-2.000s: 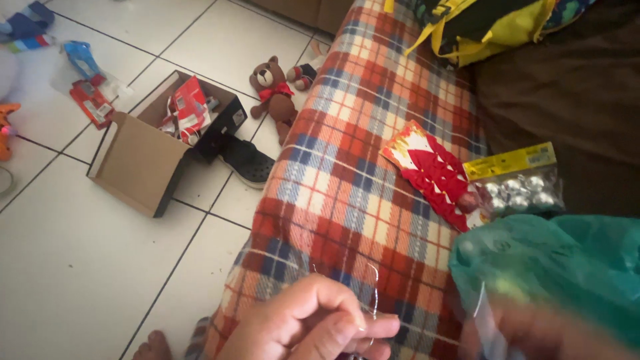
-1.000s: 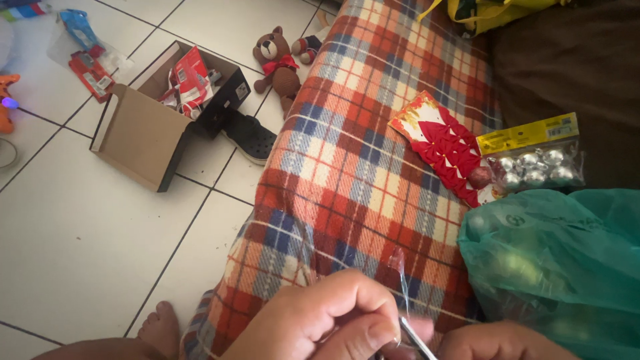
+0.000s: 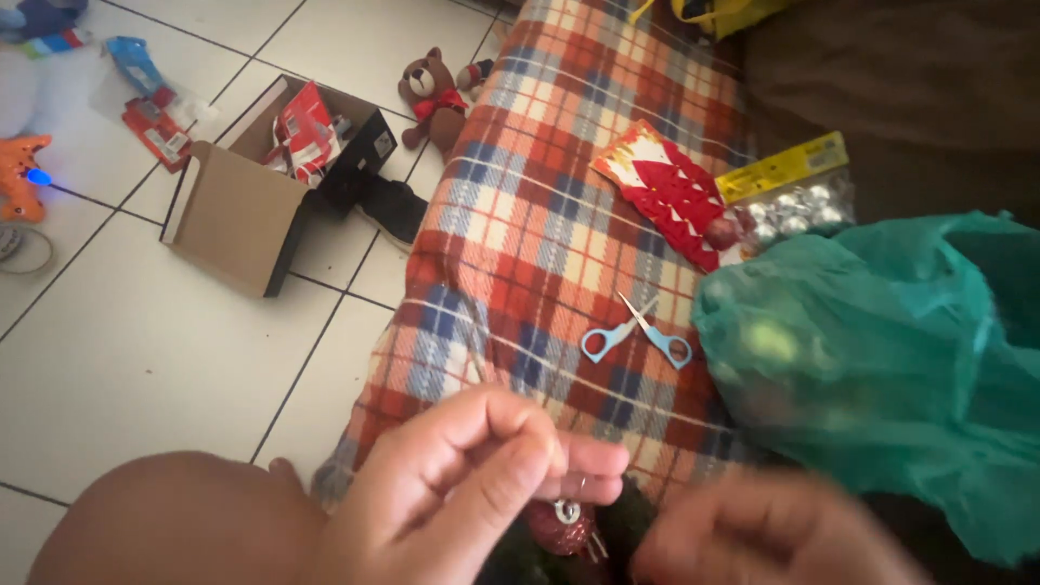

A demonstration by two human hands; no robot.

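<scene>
My left hand is at the bottom middle, thumb and forefinger pinched on what looks like a thin thread. Just below its fingers is a pink glittery bauble with a silver cap; whether the thread joins it cannot be told. To the right, my right hand is blurred, and its fingertips are unclear. Blue-handled scissors lie with spread blades on the plaid blanket, above and between the hands. A green plastic bag with baubles inside is at the right.
A card of red bows and a pack of silver baubles lie on the blanket's right side. On the tiled floor are an open cardboard box, a dark shoe, a teddy bear, red packaging and an orange toy.
A metal tool was at my hands a second ago; the scissors now lie on the blanket, where none lay before. My right hand has moved away from my left.
</scene>
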